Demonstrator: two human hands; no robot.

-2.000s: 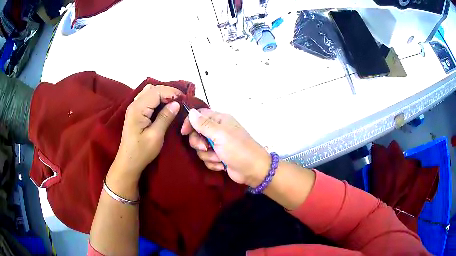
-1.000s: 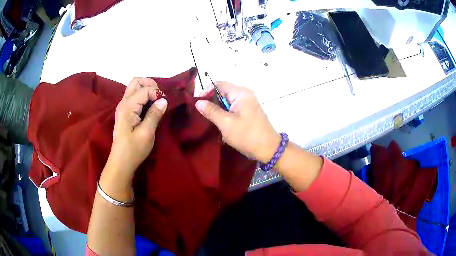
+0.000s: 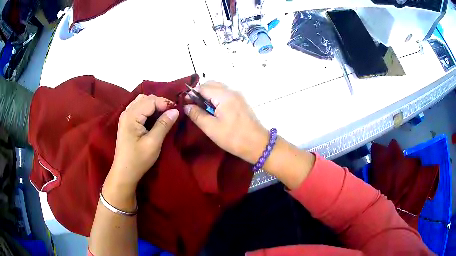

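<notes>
A large dark red garment (image 3: 80, 130) lies over the left of the white table and hangs over its front edge. My left hand (image 3: 145, 127) pinches the garment's upper edge between thumb and fingertips. My right hand (image 3: 222, 117) is just right of it, its thumb and fingertips at the same edge. It holds a small tool, probably thread snips (image 3: 204, 103), with dark pointed blades and a blue part. The tips point up and left, close to the pinched fabric. The fingers partly hide the spot being worked. A white-edged slit (image 3: 50, 175) shows at the garment's far left.
The sewing machine's needle area (image 3: 232, 27) and a blue-grey cylinder (image 3: 261, 40) are at the top centre. A black packet (image 3: 312, 37), black phone (image 3: 356, 44) and thin metal tool (image 3: 347, 75) lie right. A measuring tape (image 3: 370, 131) follows the front edge. A blue bin (image 3: 434, 200) holds red pieces.
Over the last second my right hand has moved left and slightly down, closer to my left hand. My left hand has shifted slightly right and down, still pinching the edge.
</notes>
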